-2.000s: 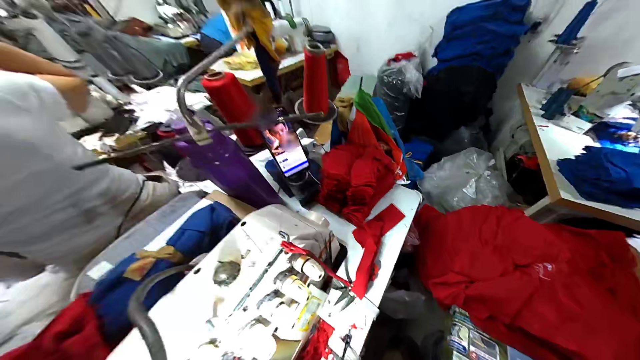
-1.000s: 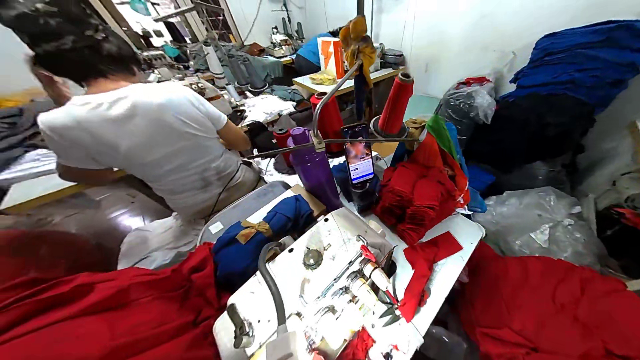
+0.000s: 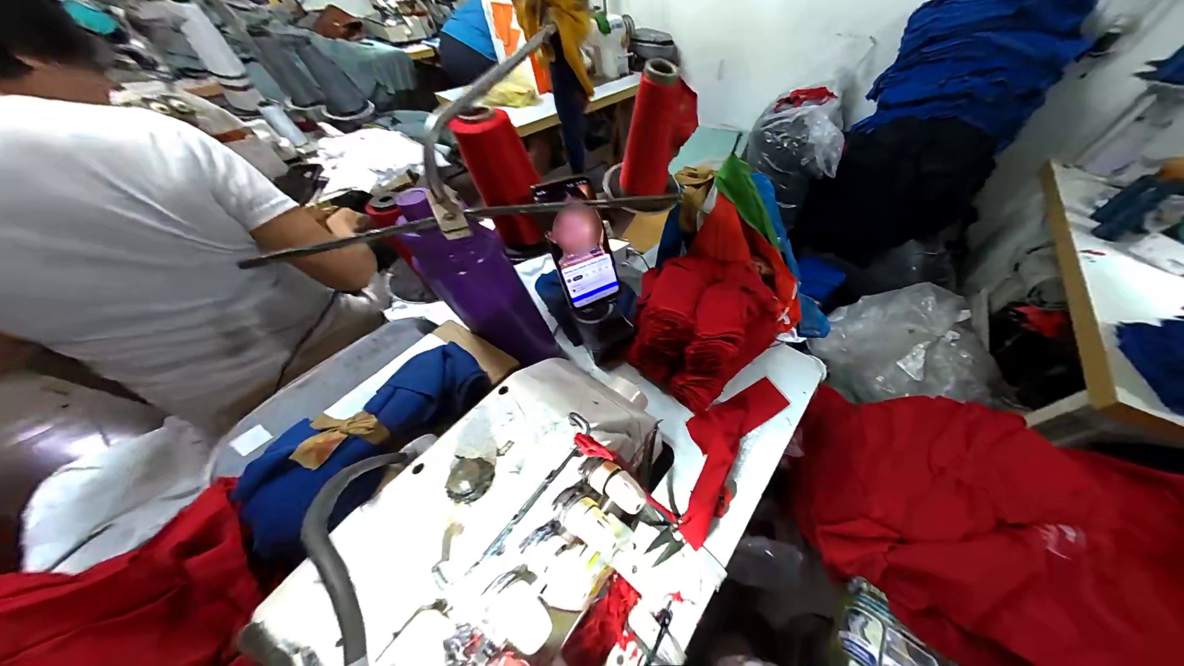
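Note:
Neither of my hands shows in the head view. A white industrial sewing machine [image 3: 398,527] fills the lower middle, with red fabric [image 3: 606,620] at its lower right end. Thread snips [image 3: 664,541] lie on the white table by a red strip of cloth [image 3: 726,444]. Behind these sits a stack of red cut pieces [image 3: 708,319]. A lit smartphone [image 3: 585,259] stands in a holder beside a purple bottle [image 3: 481,277]. Red thread cones [image 3: 495,166] stand behind. A blue fabric bundle tied with a tan strip [image 3: 398,398] lies left of the machine.
A person in a white shirt [image 3: 139,240] sits at the left. Red cloth [image 3: 980,518] is heaped at the right, below a clear plastic bag [image 3: 906,342]. A metal thread stand rod [image 3: 555,205] crosses above the table. Another table [image 3: 1073,277] stands at the far right.
The view has swung about between the frames. The person in the white shirt, whose raised arm showed by the head one second ago, now has a forearm lowered near the machines.

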